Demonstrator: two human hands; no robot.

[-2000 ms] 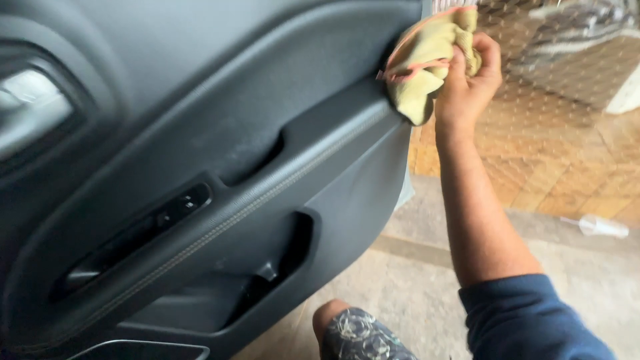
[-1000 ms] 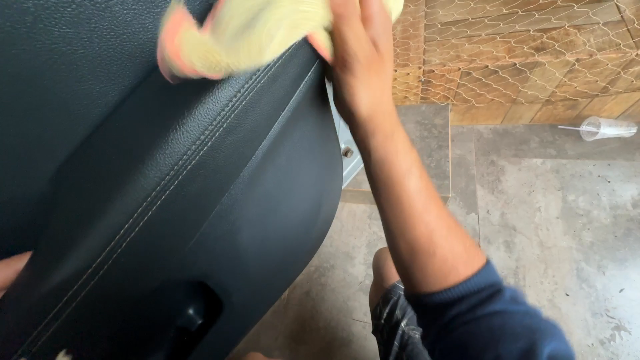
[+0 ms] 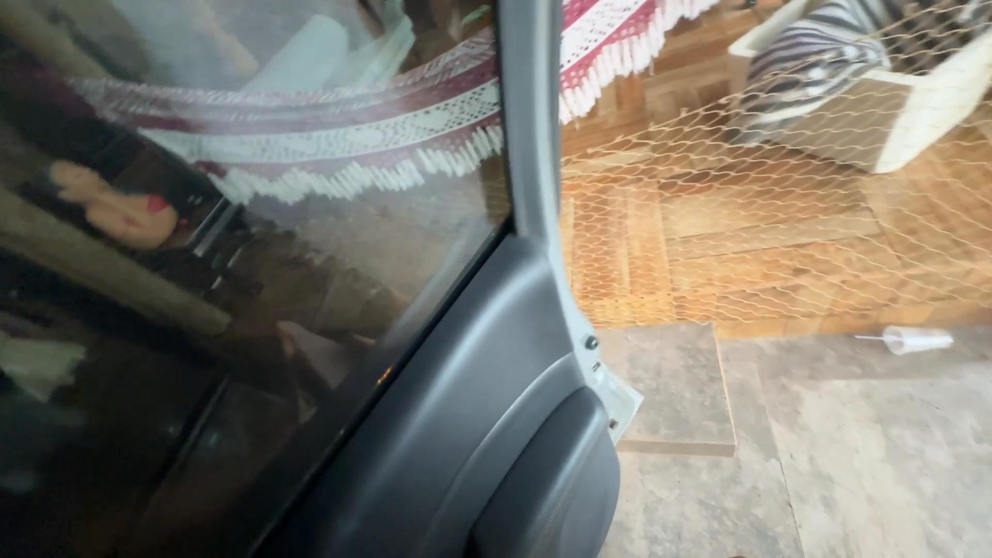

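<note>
Neither my left hand nor my right hand shows in the head view at this moment. A car door's dark inner trim panel [image 3: 465,349] fills the lower middle, with the armrest end [image 3: 558,465] at its bottom. Above and left of it is the door window glass [image 3: 310,248], which carries reflections. The grey window frame [image 3: 535,116] runs up from the panel's corner. A light metal door edge with bolts [image 3: 612,395] stands out at the right of the panel. The yellow cloth is out of view.
Netting [image 3: 759,232] hangs before a raised wooden floor [image 3: 697,271] on the right. Behind it are a white bin [image 3: 868,116] with striped fabric and a fringed red-and-white textile [image 3: 604,54]. A plastic cup with a straw [image 3: 918,339] lies on the grey floor [image 3: 868,465] beside a stone step [image 3: 674,387].
The view has shifted strongly up to the window. My right hand and the yellow cloth, seen at the door trim in the earlier frames, are out of view.
</note>
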